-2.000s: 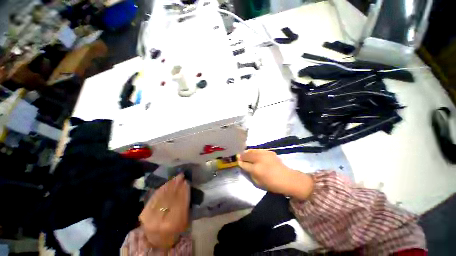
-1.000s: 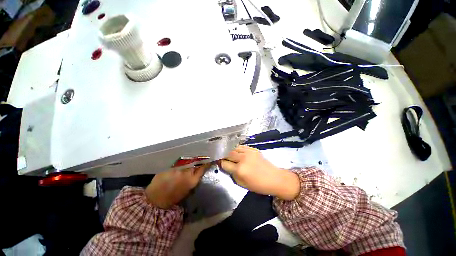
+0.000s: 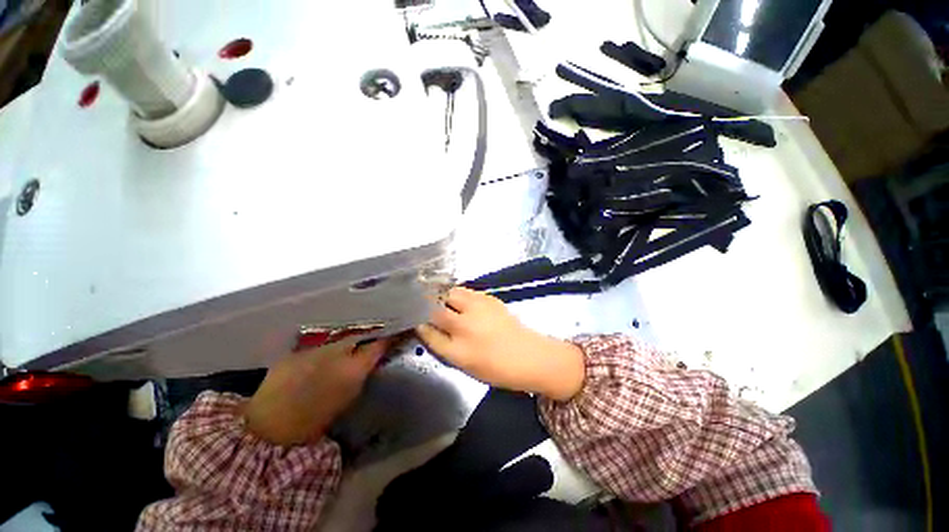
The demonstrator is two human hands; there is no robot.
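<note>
The big white sewing machine head fills the upper left and hides the needle area. My left hand is at its lower front edge, fingertips partly under the head. My right hand is just to the right, fingers bent near the same spot. A little dark material shows between the fingertips, but what each hand grips is hidden. Black strips with a pale line run from the heap to beside my right hand. Black fabric pieces lie at the near table edge.
A heap of black strips with pale lines lies right of the machine. A coiled black strap is near the right table edge. A control panel stands at back right, a cardboard box beyond. Black cloth is at lower left.
My left hand has moved right to the front of the machine, beside my right hand. The view has come closer, so the machine head looks larger and further left.
</note>
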